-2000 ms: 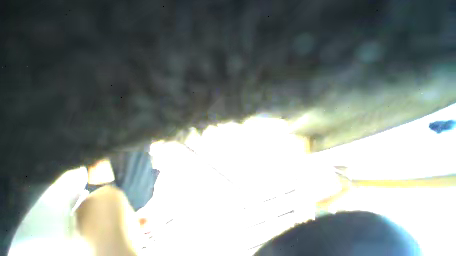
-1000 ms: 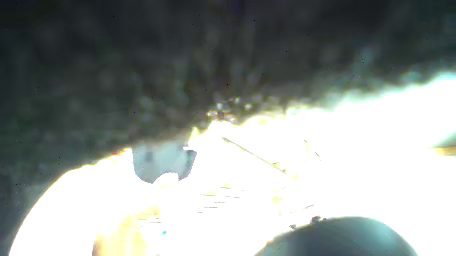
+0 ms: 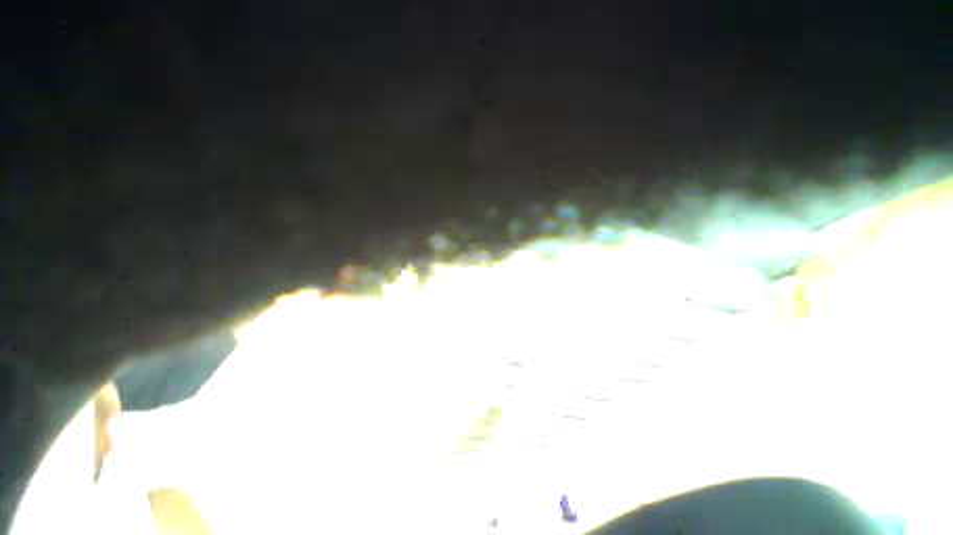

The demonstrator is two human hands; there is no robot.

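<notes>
A dark fuzzy mass (image 3: 418,125) covers the upper half of the view, very close to the camera and blurred; its lower edge is ragged. A dark rounded shape (image 3: 752,510) rises from the bottom edge at the right. I cannot tell what either one is. No hand can be made out. A small tan patch (image 3: 178,512) near the bottom left is too washed out to name.
Glare washes out most of the lower half. A grey-blue ridged surface (image 3: 176,374) shows at the left. Faint thin parallel lines run through the glare near the middle. A pale yellow band (image 3: 867,235) lies at the right edge.
The grey-blue patch has shifted left and is smaller. The dark rounded shape sits slightly lower. The tan patch has moved left and shrunk. The fuzzy mass still covers the top.
</notes>
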